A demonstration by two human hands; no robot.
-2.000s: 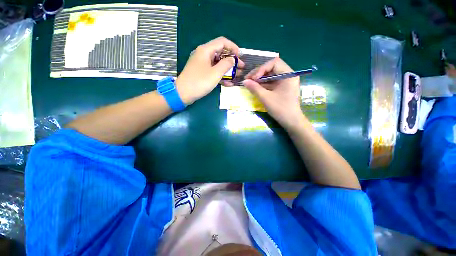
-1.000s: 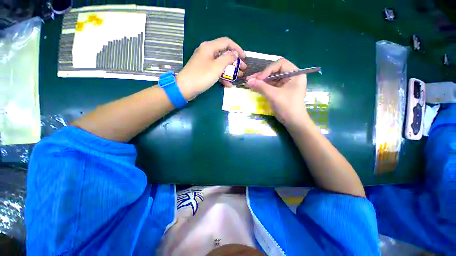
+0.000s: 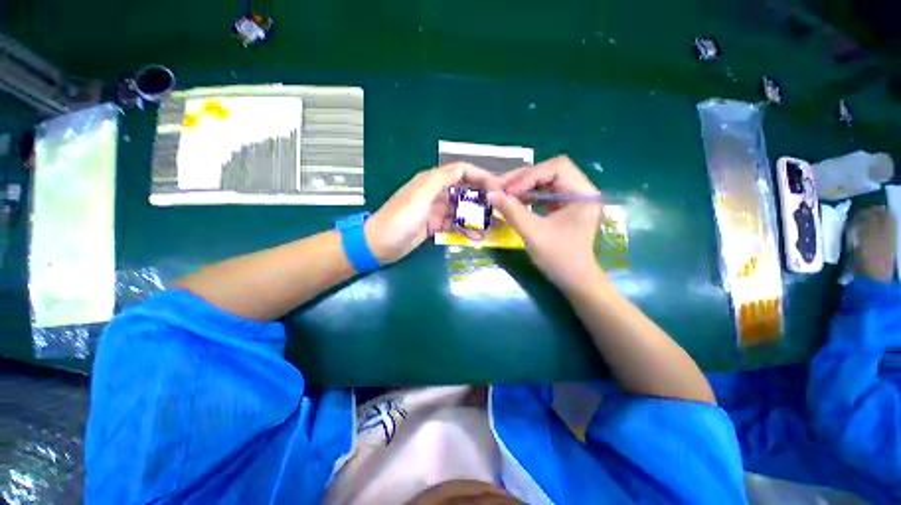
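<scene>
My left hand (image 3: 405,212) holds a small dark squarish module (image 3: 472,209) with white and yellow details between its fingers. My right hand (image 3: 558,212) holds slim tweezers (image 3: 565,197), blurred, their rear end pointing right; the fingertips are at the module's upper right edge. The tweezers' tip is hidden by the fingers. Below both hands lies a small adhesive sheet (image 3: 484,151) with a dark striped top and a yellow near edge. A shiny yellowish film (image 3: 484,271) lies just nearer than that sheet.
At left lie a large striped sheet (image 3: 331,148), a bagged pale sheet (image 3: 74,222) and a dark round cup (image 3: 154,81). At right lie bagged amber strips (image 3: 746,227), a phone (image 3: 798,214) and a translucent bottle (image 3: 852,175). A neighbour's hand (image 3: 871,242) is beside them. Loose modules (image 3: 252,30) lie beyond.
The view has shifted, so the bench appears lower and more of its far side shows. My left hand has turned the module's face more toward the camera, and my right fingertips are now closer to it.
</scene>
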